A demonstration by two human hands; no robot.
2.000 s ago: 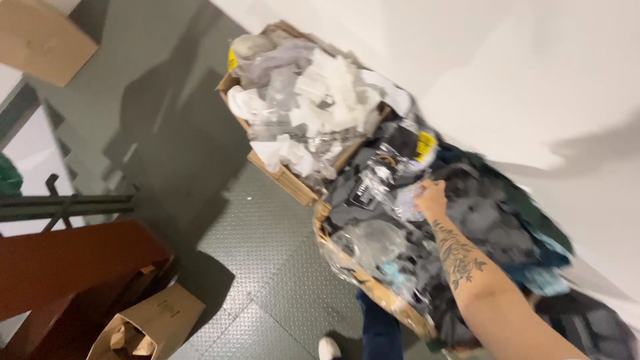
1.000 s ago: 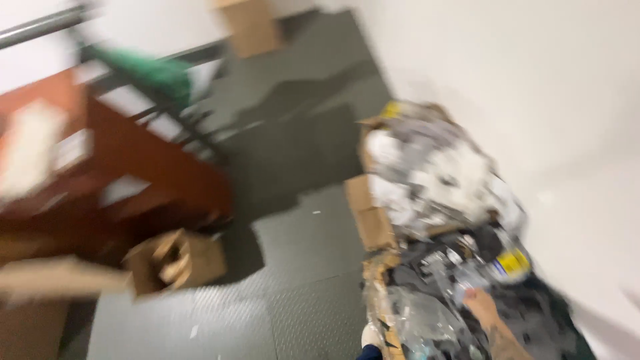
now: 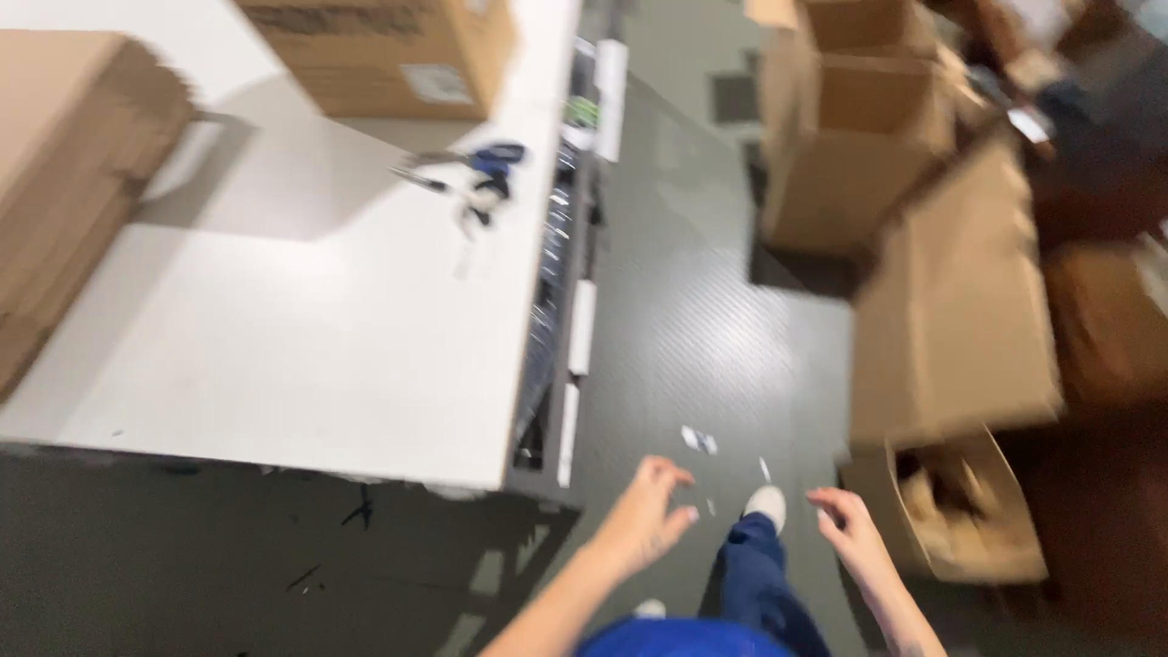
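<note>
Both of my hands hang over the floor, on either side of my leg in blue trousers. My left hand (image 3: 650, 513) is near the white table's corner, fingers apart and nothing in it. My right hand (image 3: 844, 522) is beside an open cardboard box (image 3: 967, 547) holding crumpled brown paper, its fingers apart and holding nothing. Away from both hands, a blue-handled tool (image 3: 495, 160) lies near the edge of the white table (image 3: 301, 347), blurred, with other small items. A cardboard box with a label (image 3: 383, 55) stands behind it.
Flat cardboard (image 3: 82, 164) lies stacked at the table's left. Tall open cardboard boxes (image 3: 849, 164) and a large cardboard piece (image 3: 949, 319) stand at right. Small scraps (image 3: 699, 440) lie on the grey floor (image 3: 721, 347). A person's sleeve and hand show blurred at upper right.
The view has turned far away from the boxes of plastic and dark bags. The tattooed hand touched the bags earlier; both hands are now over the floor, holding nothing.
</note>
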